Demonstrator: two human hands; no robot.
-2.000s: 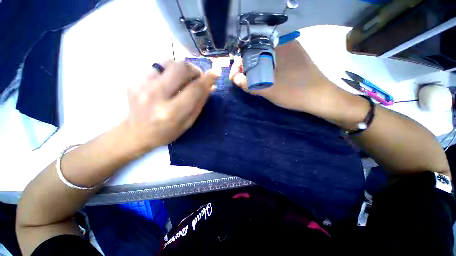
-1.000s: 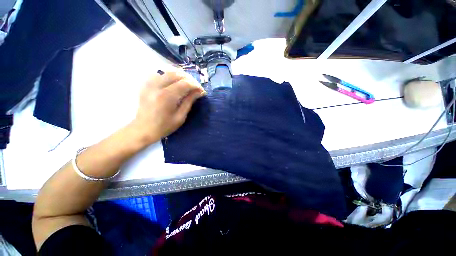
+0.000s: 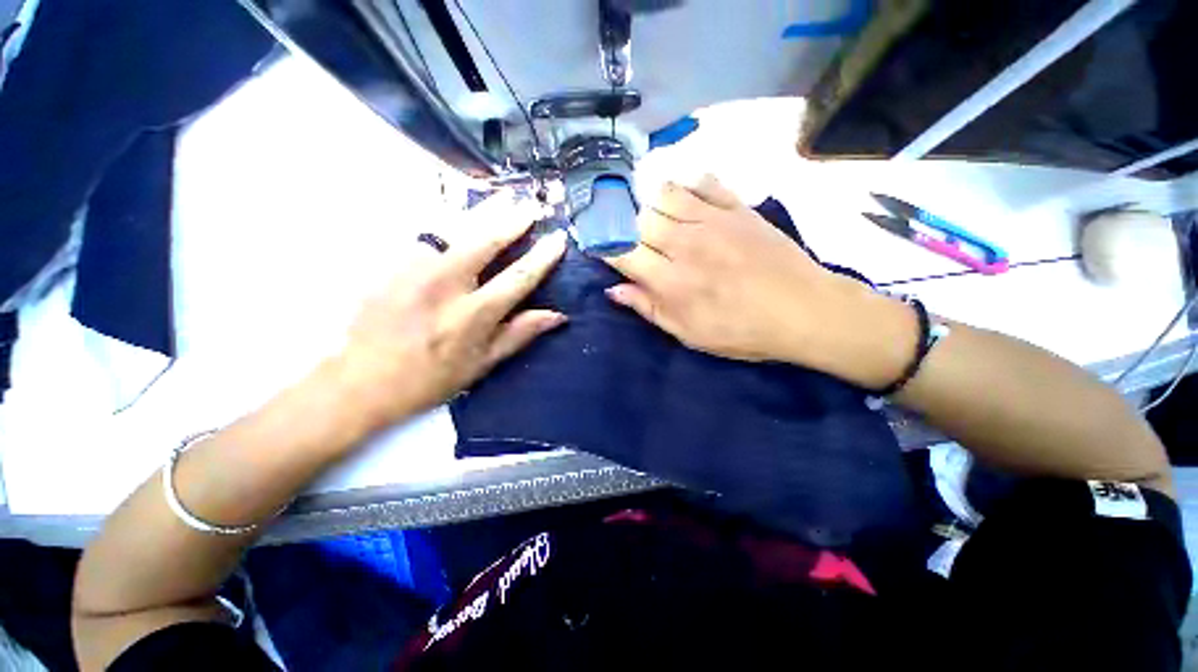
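A dark navy denim panel (image 3: pixel 683 407) lies on the white table under the needle area and hangs over the front edge toward the lap. My left hand (image 3: pixel 440 315) rests on its left part, fingers spread, fingertips near the presser foot (image 3: pixel 541 197). My right hand (image 3: pixel 736 276) lies flat on the panel just right of the grey-blue cylinder (image 3: pixel 606 214), which hides part of the fingertips. Neither hand clearly pinches the cloth.
The sewing machine head (image 3: pixel 709 66) spans the top. Thread snips (image 3: pixel 939 234) and a round pale object (image 3: pixel 1121 247) lie at right. Stacked denim pieces (image 3: pixel 125 236) are at left. A tape measure strip (image 3: pixel 526 486) runs along the front edge. A blue basket (image 3: pixel 375 558) sits below.
My right hand, out of view a second ago, is back on the panel beside the cylinder. My left hand's fingers have spread, and the panel's front-left edge has shifted slightly.
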